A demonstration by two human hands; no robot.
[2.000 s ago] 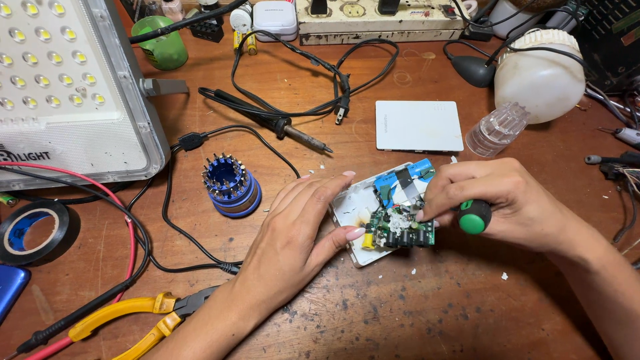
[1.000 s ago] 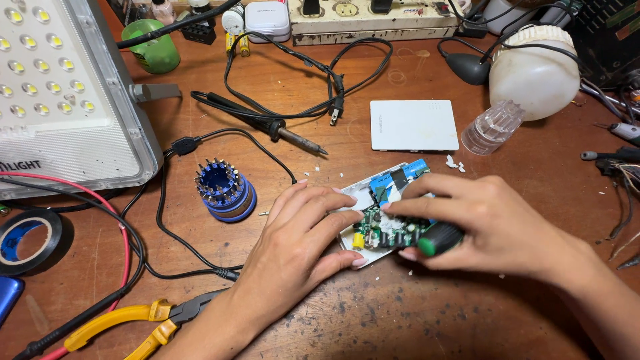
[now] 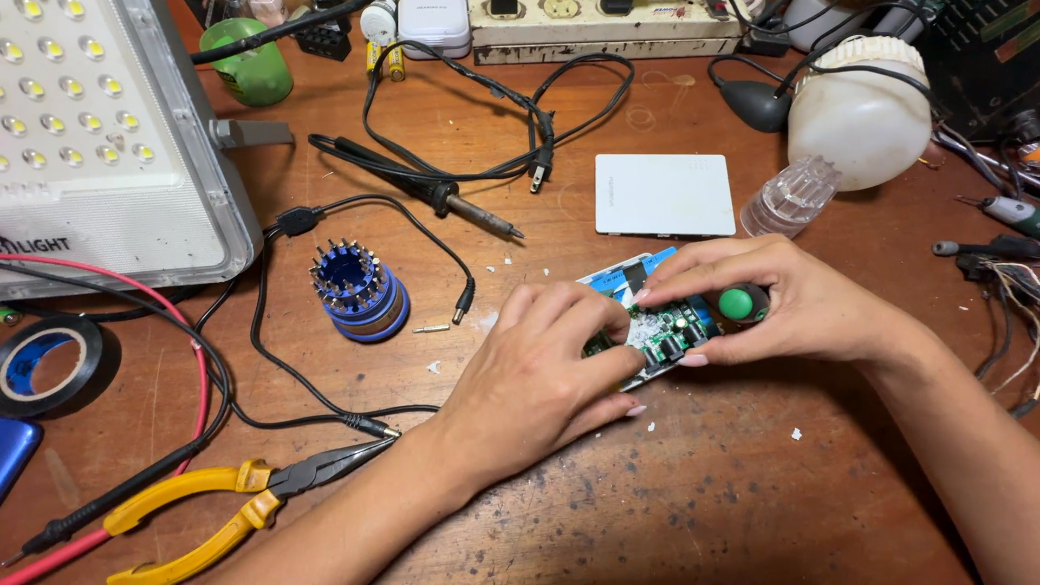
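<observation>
A green circuit board [image 3: 678, 321] with black connectors and crumbly white residue lies over a white plastic case half [image 3: 621, 266], beside a blue-wrapped part [image 3: 660, 260]. My left hand [image 3: 548, 366] grips the board's left side, its fingertips over the edge. My right hand [image 3: 772, 301] pinches a white scrap [image 3: 627, 297] at the board's upper part with thumb or fingertips near the board. A screwdriver with a green-ended black handle [image 3: 738, 304] is tucked in the right palm; its tip is hidden. Part of the board is covered by my fingers.
Behind lie a white cover [image 3: 665, 195] and a soldering iron [image 3: 479, 215]. To the left are a blue bit holder [image 3: 357, 292], a loose bit [image 3: 431, 329], yellow-handled pliers [image 3: 252, 496], black tape [image 3: 50, 366] and an LED floodlight [image 3: 97, 146]. A white bulb [image 3: 861, 114] stands at right.
The board has turned between my hands. My right fingers have shifted over its upper part, and the screwdriver handle now points up toward the camera.
</observation>
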